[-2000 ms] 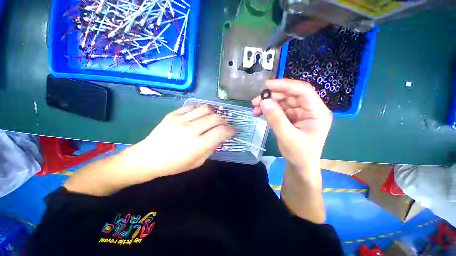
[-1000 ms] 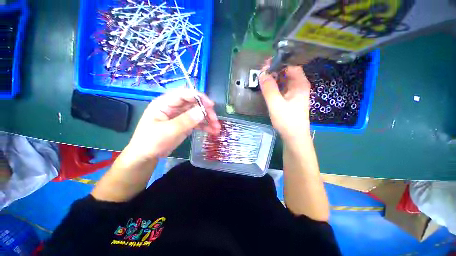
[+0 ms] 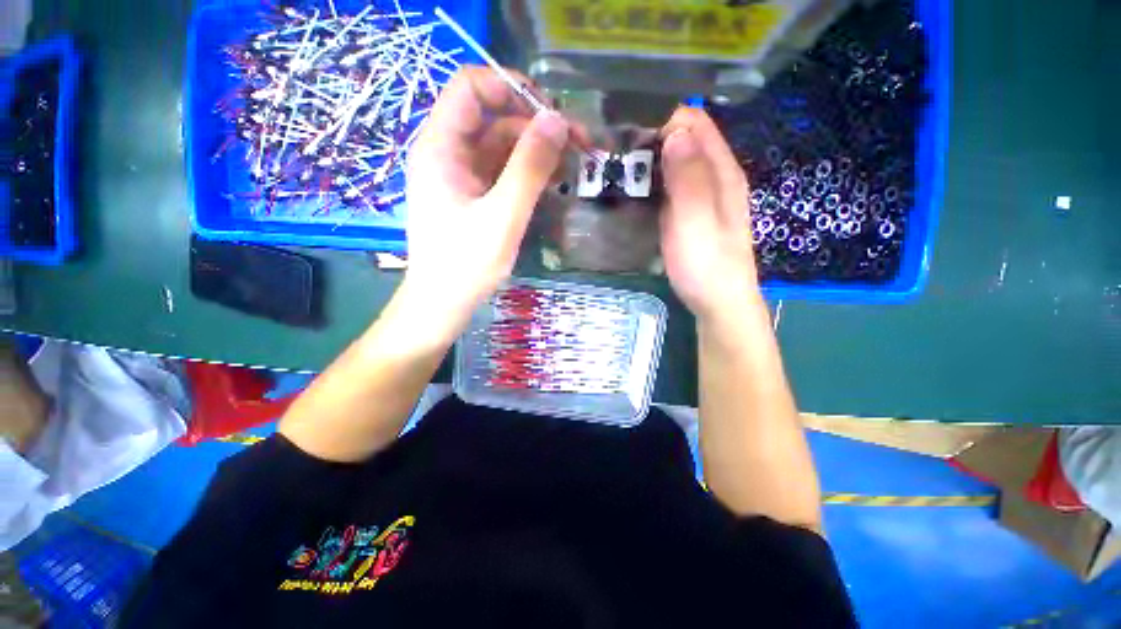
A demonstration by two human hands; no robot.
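My left hand [image 3: 473, 184] pinches a thin white wired part [image 3: 492, 62] at the left of the press fixture [image 3: 615, 175]; the part's white end points up and left. My right hand [image 3: 707, 203] is at the right side of the fixture, fingertips bunched near it; whether it holds anything is hidden. The fixture is two small whitish blocks with dark openings on the worn press base plate [image 3: 602, 236]. The grey press head [image 3: 652, 74] with a yellow label hangs above. A clear plastic box [image 3: 645, 356] holds rows of red-and-white wired parts in front of me.
The left blue bin [image 3: 295, 234] holds jumbled wired parts. The right blue bin [image 3: 916, 221] holds dark rings. A black flat phone-like object [image 3: 252, 280] lies below the left bin. A smaller blue bin [image 3: 64, 148] stands at far left. People's pale sleeves show at both sides.
My left hand has moved from above the clear box up to the fixture with the wired part. My right hand has shifted to the fixture's right side, uncovering both blocks.
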